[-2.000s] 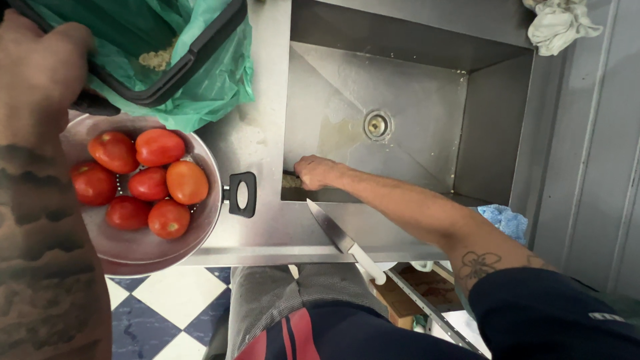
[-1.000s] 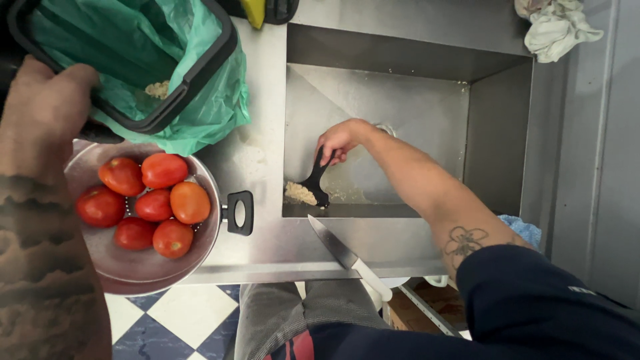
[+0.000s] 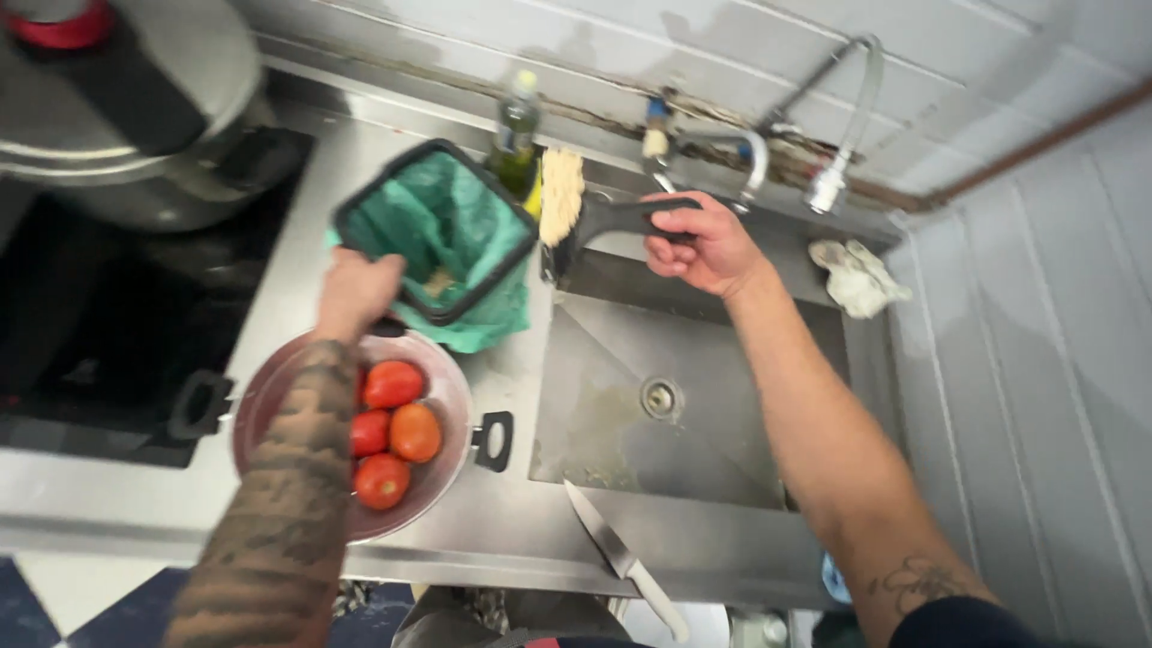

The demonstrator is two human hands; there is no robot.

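My right hand (image 3: 702, 236) grips the black handle of a brush or scraper (image 3: 621, 219) above the back left of the steel sink (image 3: 661, 450). A clump of pale, wet-looking scraps (image 3: 561, 198) sits on its head, beside the bin. My left hand (image 3: 358, 286) holds the near left rim of a small black bin (image 3: 486, 301) lined with a green plastic bag (image 3: 432, 207); some pale bits lie inside. Under my left forearm, a metal colander (image 3: 450, 387) with black handles holds several red tomatoes (image 3: 393, 384). A white-handled knife (image 3: 621, 553) lies at the counter's front edge.
At the left, a large pressure cooker (image 3: 162, 153) stands on the black cooktop (image 3: 99, 333). A glass bottle (image 3: 516, 135) is behind the bin. A faucet (image 3: 828, 180) rises behind the sink, and a crumpled cloth (image 3: 859, 277) lies at its right corner.
My right hand has risen from the sink's near left corner with the tool, now up beside the bin. Pale scraps seen in that corner are now on its head. The view has tilted up toward the wall.
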